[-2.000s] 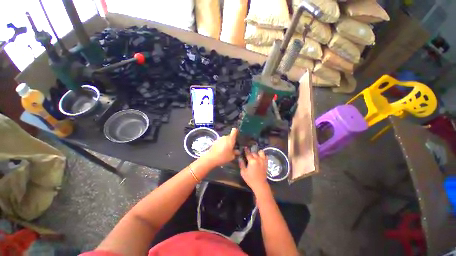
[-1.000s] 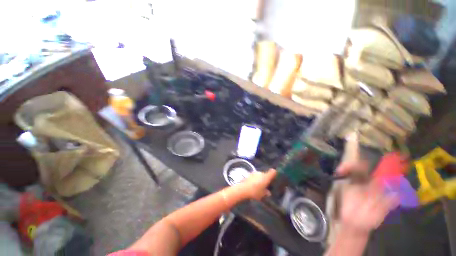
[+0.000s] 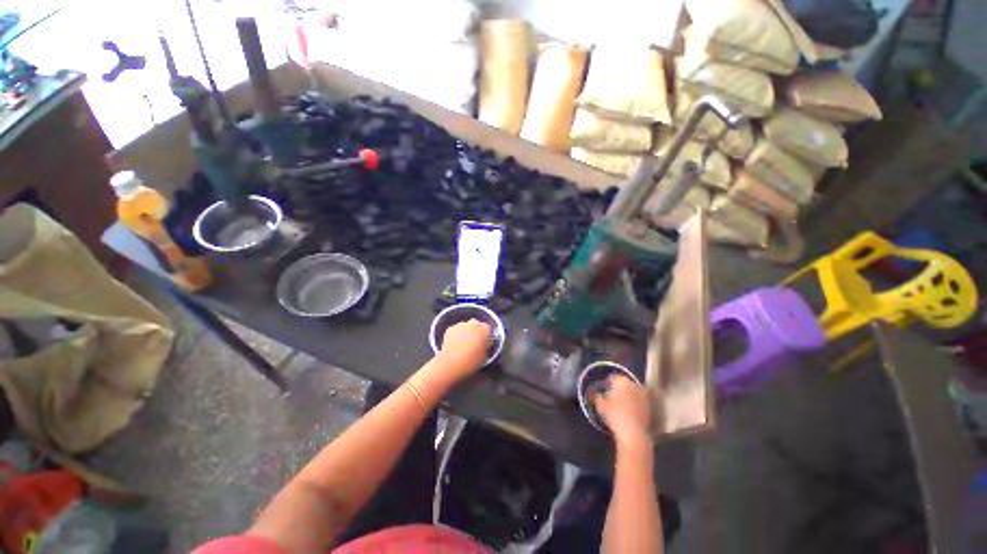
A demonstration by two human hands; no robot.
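Observation:
My left hand (image 3: 464,344) is in the left parts bowl (image 3: 437,322), with its fingers down inside and hidden. My right hand (image 3: 621,405) reaches into the right parts bowl (image 3: 586,390), its fingertips at the contents. Whether either hand holds a small part cannot be seen. The green hand press (image 3: 590,279) stands between and behind the bowls, with its metal lever (image 3: 673,146) slanting up. The metal fixture (image 3: 544,363) at its foot lies between my hands, and no hand touches it.
Black plastic parts (image 3: 433,184) are heaped behind. A lit smartphone (image 3: 478,260) stands behind the left bowl. An upright wooden board (image 3: 682,335) is right of the press. Two spare bowls (image 3: 323,286), a bottle (image 3: 139,203) and idle presses are at left. An open sack (image 3: 500,476) hangs below the table edge.
My left hand has moved from the press into the left bowl. My right hand, raised beside the press a second ago, has come down into the right bowl. The view has shifted.

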